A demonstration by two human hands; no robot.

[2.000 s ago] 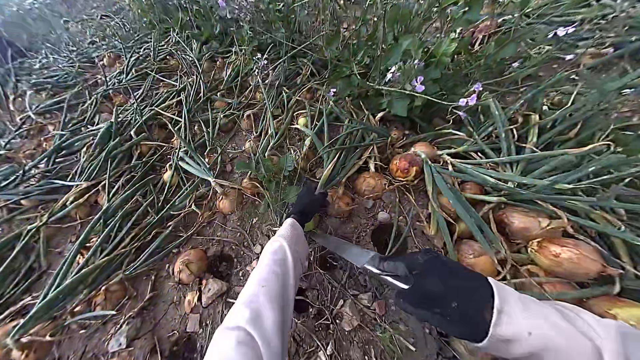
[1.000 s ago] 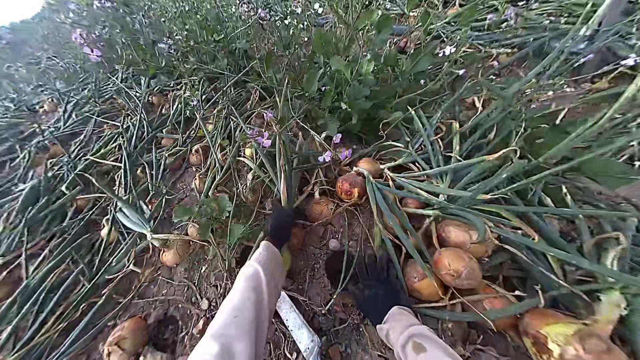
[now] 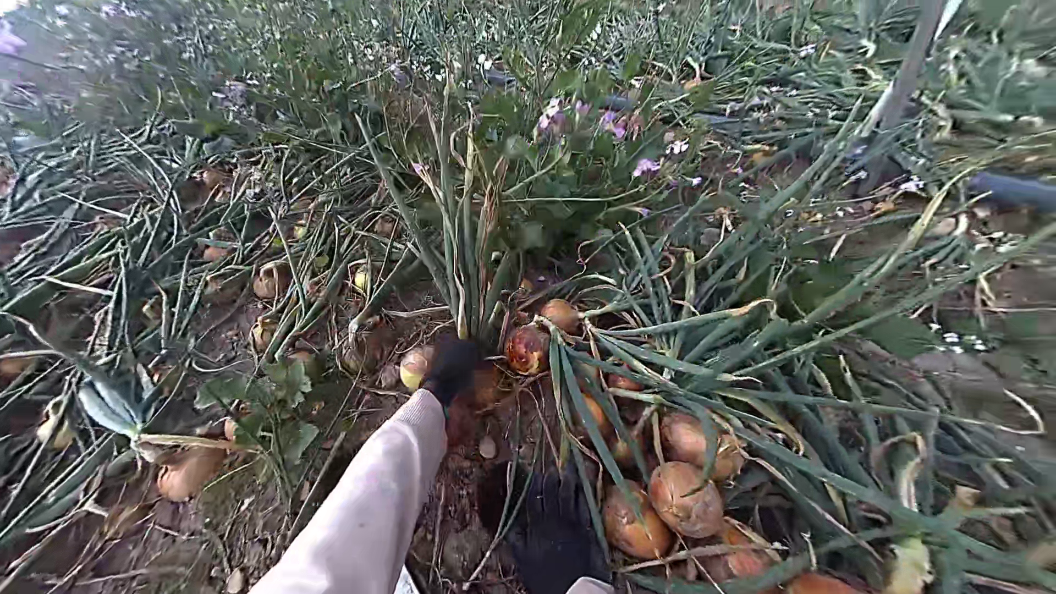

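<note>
My left hand (image 3: 452,368), in a black glove, is closed around the base of an upright bunch of green onion leaves (image 3: 469,256); blurred onion bulbs lie just beside and below it. A pale yellow onion (image 3: 415,367) touches its left side. My right hand (image 3: 559,528), also gloved in black, rests low on the soil with its fingers extended and apart, left of several brown onions (image 3: 685,499). A reddish, peeling onion (image 3: 527,350) sits right of my left hand. A small piece of the knife blade (image 3: 406,582) shows at the bottom edge, between my forearms; its handle is hidden.
Fallen onion leaves (image 3: 784,396) spread over the pulled bulbs on the right. More onions (image 3: 190,472) lie in the soil at left. Leafy weeds with purple flowers (image 3: 646,167) grow behind. A grey post (image 3: 903,91) stands at the upper right, near a dark pipe (image 3: 1015,191).
Two seconds ago my right hand held the knife near my left hand; now it is spread on the soil and the knife is mostly out of view. The view has shifted.
</note>
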